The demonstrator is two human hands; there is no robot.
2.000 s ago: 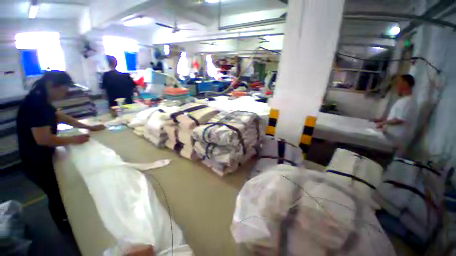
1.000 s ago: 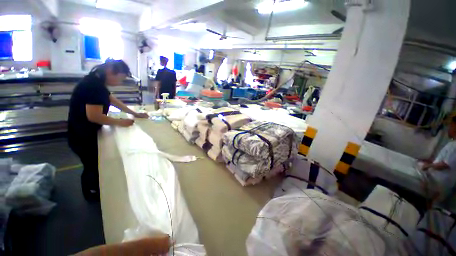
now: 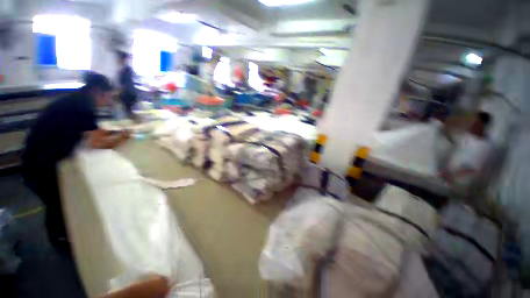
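Note:
A long white pleated fabric piece (image 3: 131,215) lies lengthwise on the beige-topped table (image 3: 209,215), its near end at the bottom edge. A narrow white fabric strip (image 3: 171,183) sticks out from its right side. My left hand (image 3: 142,286) is at the bottom edge over the near end of the fabric, blurred and mostly cut off; its fingers cannot be made out. My right hand is out of the picture.
A person in dark clothes (image 3: 58,134) bends over the table's far left end. Tied bundles (image 3: 255,160) stand along the right side. A bagged bundle (image 3: 348,250) is near right. Behind are a pillar (image 3: 372,75) and a person in white (image 3: 471,148).
Since one second ago the view has swung left and blurred. The person at the far end now leans lower over the table. My left forearm shows less at the bottom edge.

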